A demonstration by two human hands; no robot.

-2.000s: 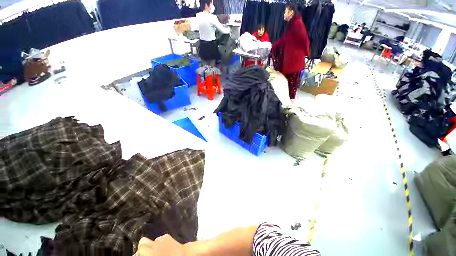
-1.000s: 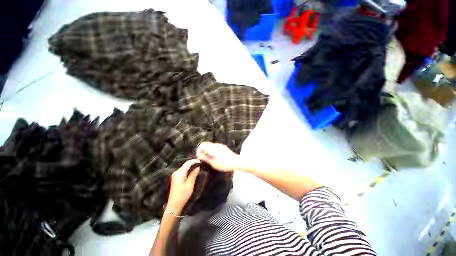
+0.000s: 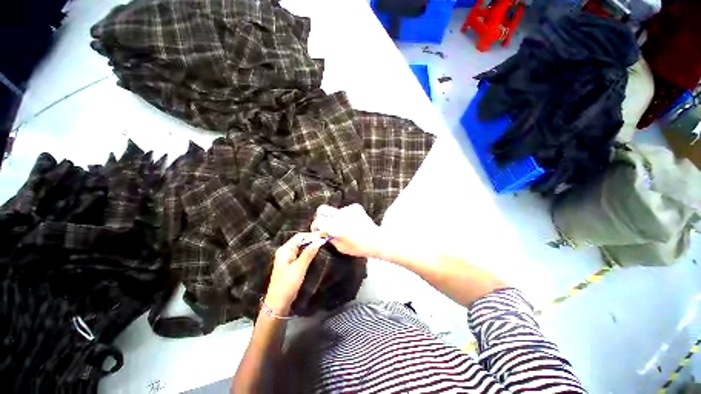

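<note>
A brown plaid garment (image 3: pixel 230 208) with cream lines lies bunched on the white table (image 3: pixel 384 46) in front of me. My left hand (image 3: pixel 292 265) and my right hand (image 3: pixel 346 229) meet at its near part, fingertips close together, pinching a small bit of the cloth. A tiny pale glint shows between the fingertips; I cannot tell what it is. Darker cloth hangs below my hands. A plaid strip (image 3: pixel 178 326) curls into a loop by the left garment pile (image 3: pixel 69 254), where a pale oval (image 3: pixel 83 328) and a dark ring (image 3: pixel 110 358) show.
A far plaid pile (image 3: pixel 207 54) lies at the table's top and touches the middle garment. Right of the table edge stand a blue crate (image 3: pixel 503 154) heaped with black cloth (image 3: pixel 569 92), a red stool (image 3: pixel 492 21), a grey-green sack (image 3: pixel 642 212) and yellow-black floor tape (image 3: pixel 584 288).
The view has tilted down from the room to the table, bringing both hands into sight. Since one second ago, the hands have stayed together at the garment, with fingertips slightly shifted.
</note>
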